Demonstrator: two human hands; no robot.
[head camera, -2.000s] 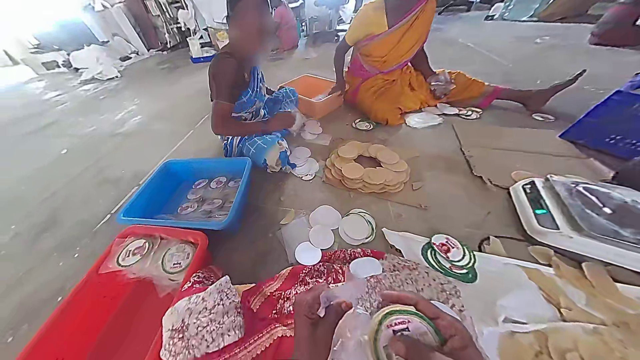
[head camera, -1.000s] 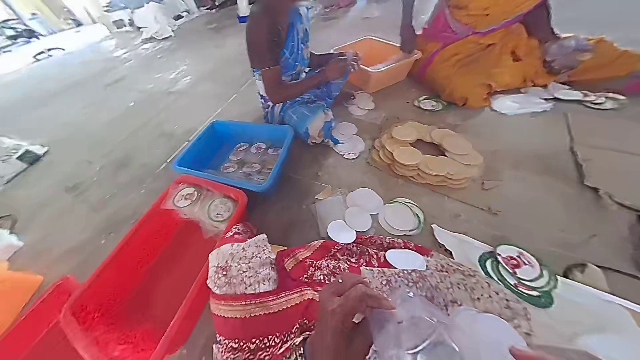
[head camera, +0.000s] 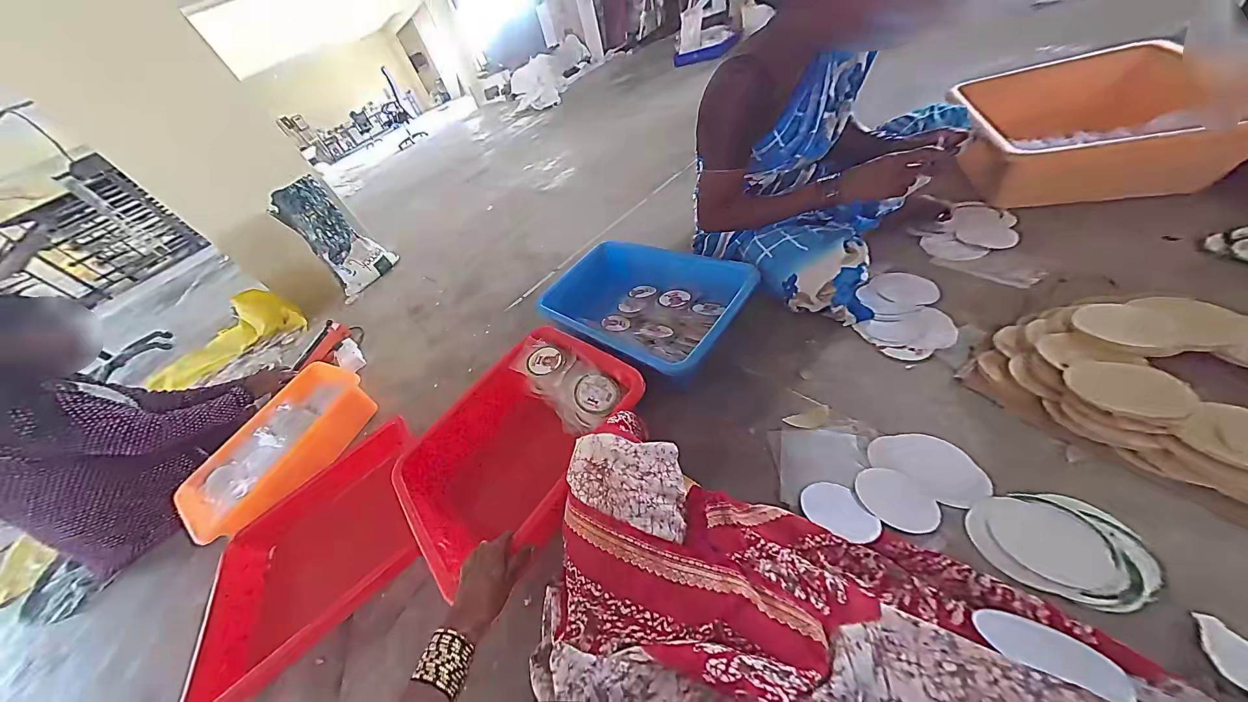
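My left hand (head camera: 485, 582), with a patterned gold bangle at the wrist, is at the near edge of a red plastic tray (head camera: 487, 468); its fingertips are partly hidden, so whether it grips the rim cannot be told. Clear packets with round labels (head camera: 595, 393) lie in that tray's far end. My right hand is out of view. A red and white patterned cloth (head camera: 702, 575) covers my lap, with a white paper disc (head camera: 1053, 651) on it. Beyond it on the floor lie white discs (head camera: 931, 468) and green-edged discs (head camera: 1136, 561).
A blue tub (head camera: 648, 302) holds labelled packets. A second red tray (head camera: 322, 556) and an orange tray (head camera: 278, 444) stand at left beside a person in purple. Another person in blue sits behind the blue tub, near a larger orange tub (head camera: 1102, 166). Flat tan discs (head camera: 1131, 390) are stacked at right.
The view has swung left. My left hand has gone from the clear plastic over my lap to the red tray. My right hand and the plastic have left the view.
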